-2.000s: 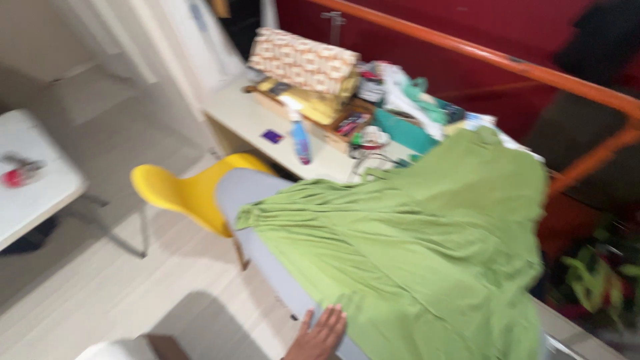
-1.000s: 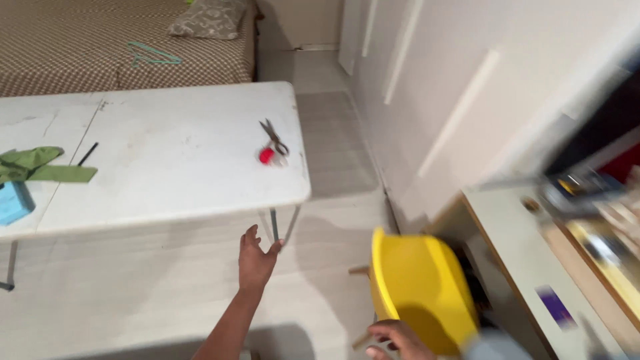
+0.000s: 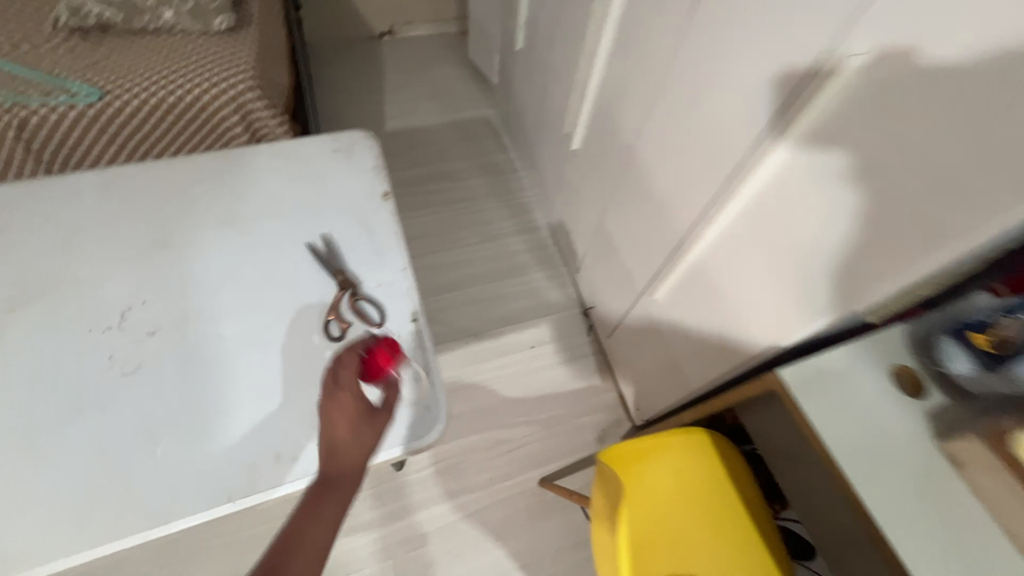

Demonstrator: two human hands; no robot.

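Note:
My left hand (image 3: 352, 412) reaches over the near right corner of the white folding table (image 3: 160, 336). Its thumb and fingers are around a small red object (image 3: 380, 359), which looks like a pincushion with a pale band trailing to its right. The image is blurred here, so its exact kind is unclear. Just beyond it lies a pair of scissors (image 3: 344, 288) with copper-coloured handles, blades slightly apart and pointing away from me. My right hand is out of the frame.
A yellow chair (image 3: 680, 504) stands at the lower right, beside a pale desk (image 3: 872, 432) that carries blurred items. White panelled doors (image 3: 704, 160) run along the right. Behind the table is a bed with a checked cover (image 3: 200, 88) and a teal hanger (image 3: 56, 86).
The view has swung from the green cloth to the white table. My left hand has moved from in front of the table to the red object and taken hold of it. My right hand has left the view.

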